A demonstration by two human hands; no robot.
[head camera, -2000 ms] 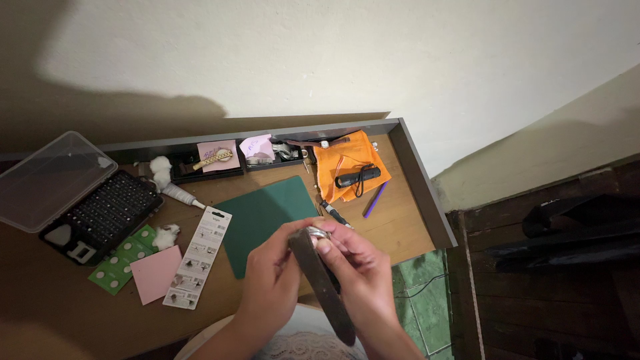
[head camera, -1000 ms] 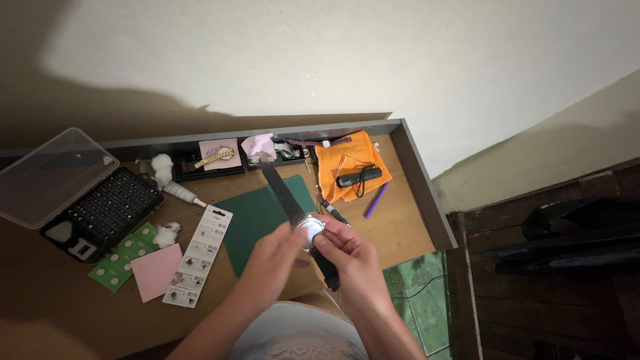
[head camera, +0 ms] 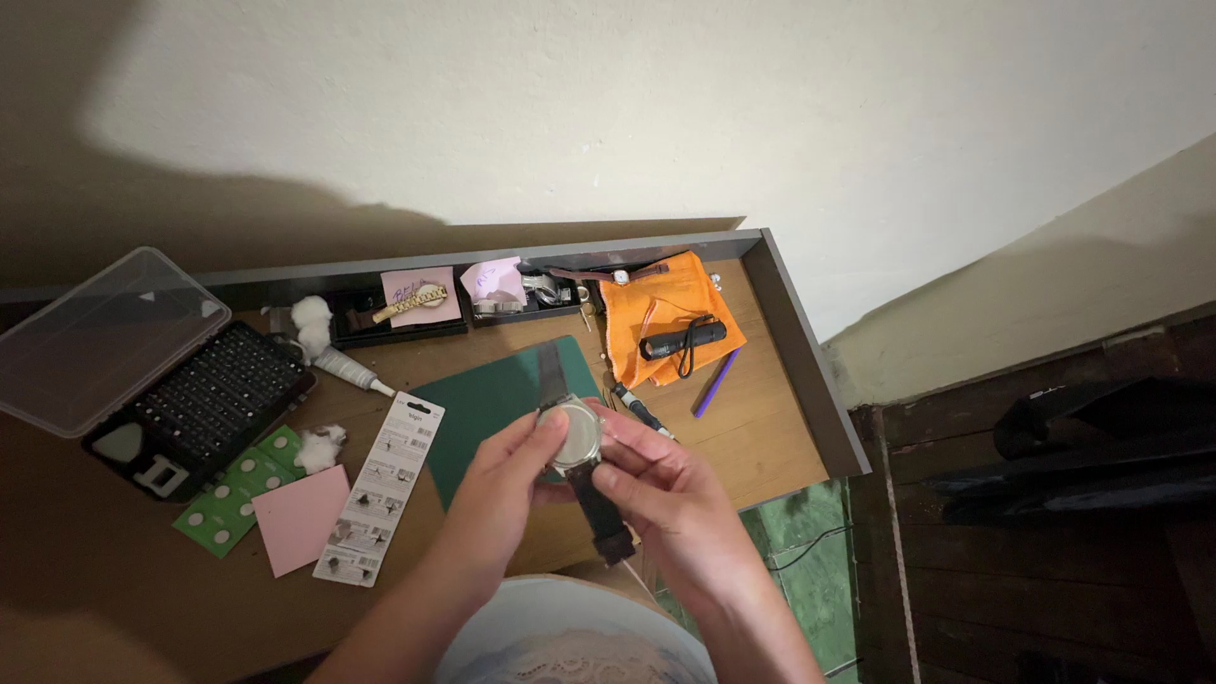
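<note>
A wristwatch (head camera: 581,439) with a dark strap and a round silver case is held between both hands, its metal back facing up. My left hand (head camera: 508,461) grips the case from the left, the thumb on the metal back. My right hand (head camera: 665,475) holds the case's right edge and the lower strap with thumb and fingers. The upper strap lies over a green cutting mat (head camera: 503,380). Just beyond my right hand is a dark and light pen-like tool (head camera: 641,408), partly covered by the fingers.
An orange cloth (head camera: 627,332) bears a black flashlight (head camera: 682,338) beside a purple stick (head camera: 716,383). Trays (head camera: 418,332) hold watches and pink notes. Leftward are a bit case (head camera: 223,399), a tube (head camera: 347,366), cotton, a button-cell card (head camera: 380,489) and a pink pad (head camera: 302,518). A raised rim (head camera: 807,351) edges the desk.
The watch has been turned in my hands: two seconds ago its strap pointed down toward me, and now it extends above and below the case. My left thumb has come onto the case back.
</note>
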